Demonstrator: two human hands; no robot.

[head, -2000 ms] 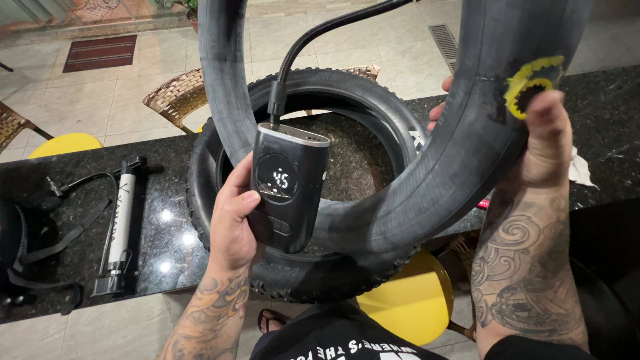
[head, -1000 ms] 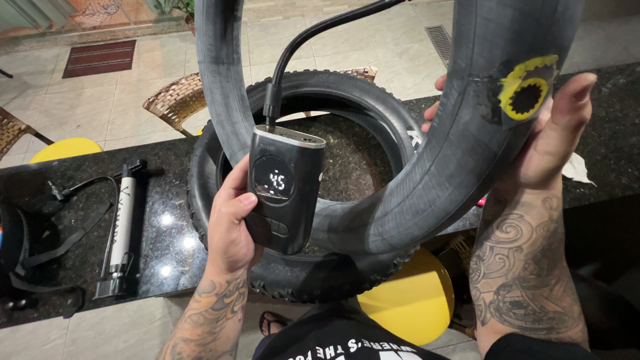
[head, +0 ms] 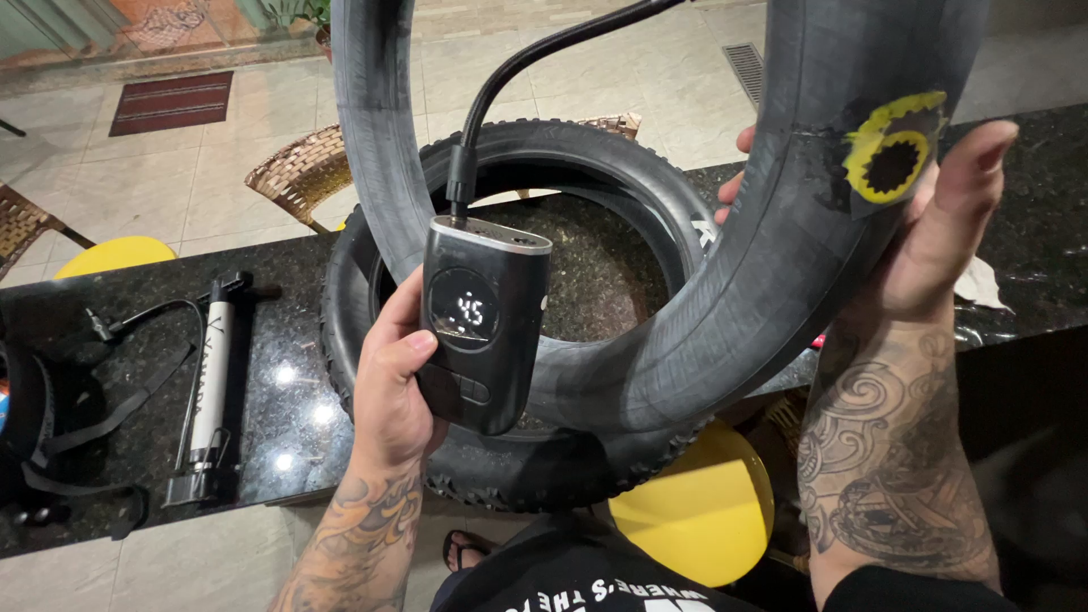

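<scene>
My left hand (head: 395, 382) is closed around a black portable electric air pump (head: 484, 331) with a lit digital display. A black hose (head: 501, 85) rises from the pump's top and leaves the view at the upper edge. My right hand (head: 952, 212) grips a large inflated inner tube (head: 816, 153) from its outer right side, thumb raised and fingertips showing through the ring. On the tube near that thumb is a yellow-edged patch (head: 891, 161) with a dark centre. Behind and below the tube, a knobby bicycle tire (head: 527, 140) lies on the stone counter.
On the dark granite counter (head: 289, 280) at left lie a white and black hand pump (head: 211, 374) and a black strapped item (head: 110, 416). Yellow stools (head: 697, 510) and wicker chairs (head: 302, 170) stand around it. A crumpled white scrap (head: 982, 285) is at right.
My right thumb, over the patch two seconds ago, has moved off it to the right, so the patch shows more fully. My left hand and the pump have hardly moved.
</scene>
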